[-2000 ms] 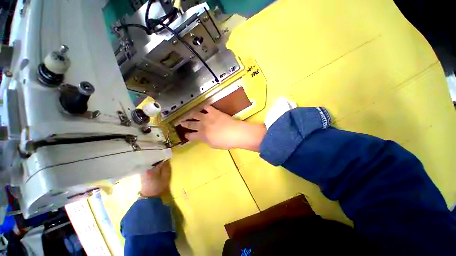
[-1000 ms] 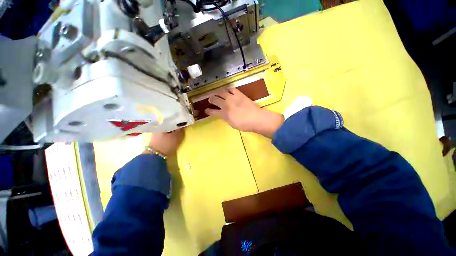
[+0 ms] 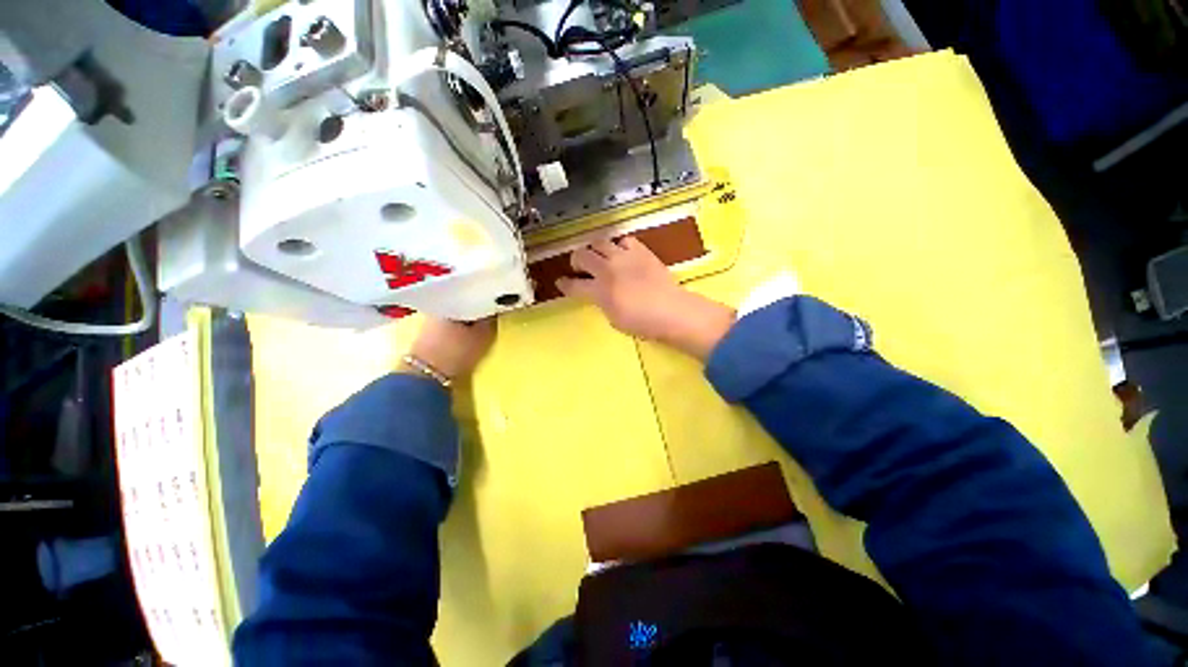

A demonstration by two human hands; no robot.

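A large yellow panel (image 3: 560, 404) covers most of the table. A brown strip (image 3: 671, 242) lies in the slot of the yellow-edged clamp frame (image 3: 726, 224). My right hand (image 3: 629, 287) rests on this strip with its fingers spread, pressing it flat. My left hand (image 3: 452, 344) lies on the yellow panel beside the machine head; its fingertips are hidden under the head, so I cannot tell if it holds anything. Another brown strip (image 3: 691, 511) lies on the panel close to my body.
The white sewing machine head (image 3: 391, 196) stands at upper left, with the metal clamp carriage (image 3: 606, 130) behind the frame. A printed sheet (image 3: 163, 495) is at the left edge. A pile of brown strips (image 3: 853, 29) sits behind on a green surface (image 3: 756, 50).
The camera view has turned and shifted, so the machine head's front shows more. My right hand stays on the strip in the frame. My left hand stays beside the head.
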